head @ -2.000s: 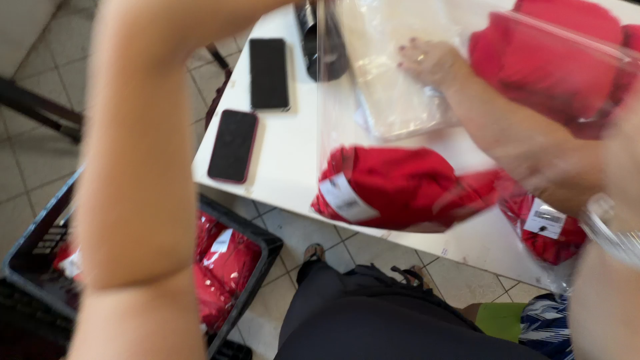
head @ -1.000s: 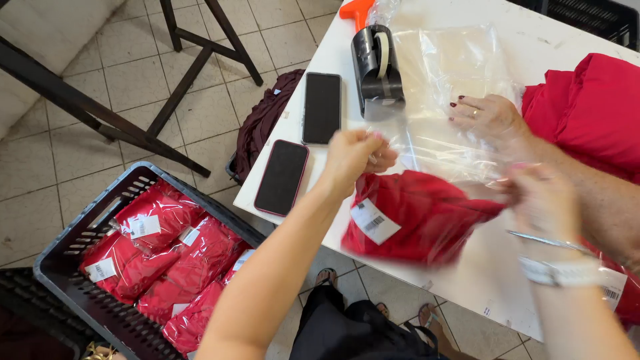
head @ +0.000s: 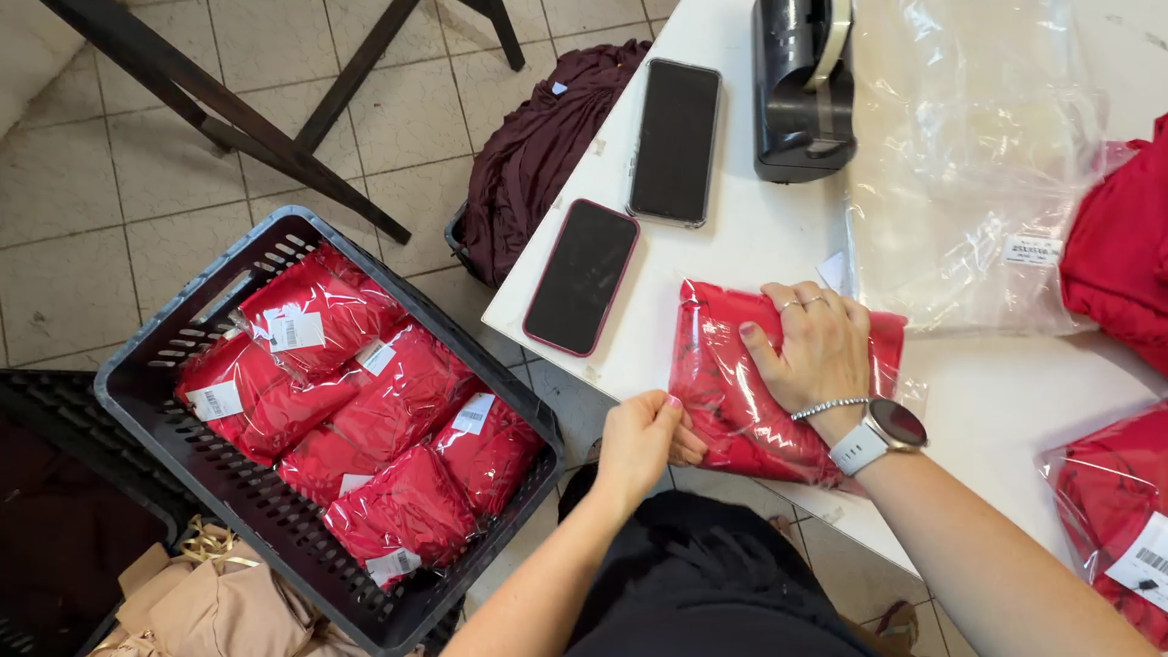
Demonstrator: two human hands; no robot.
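A red garment in a clear plastic bag [head: 730,383] lies flat on the white table near its front edge. My right hand [head: 817,351], with rings, a beaded bracelet and a watch on the wrist, presses down on the bag from above, fingers spread. My left hand [head: 643,443] pinches the bag's lower left corner between thumb and fingers. Above the bag is a black tape dispenser [head: 803,100], and a stack of clear plastic bags [head: 967,182] lies beside it. At the right is another bagged red garment [head: 1109,493] with a white label.
Two phones, one in a clear case [head: 675,141] and one red-edged [head: 581,276], lie near the table's left corner. On the left stands a black plastic crate [head: 301,566] of bagged red garments. Dark maroon fabric [head: 538,155] is heaped beyond. Red fabric [head: 1122,255] lies at the right.
The bagged garment, held up between my hands a second ago, now lies on the table. Another person's hand, earlier on the clear bags, is out of view.
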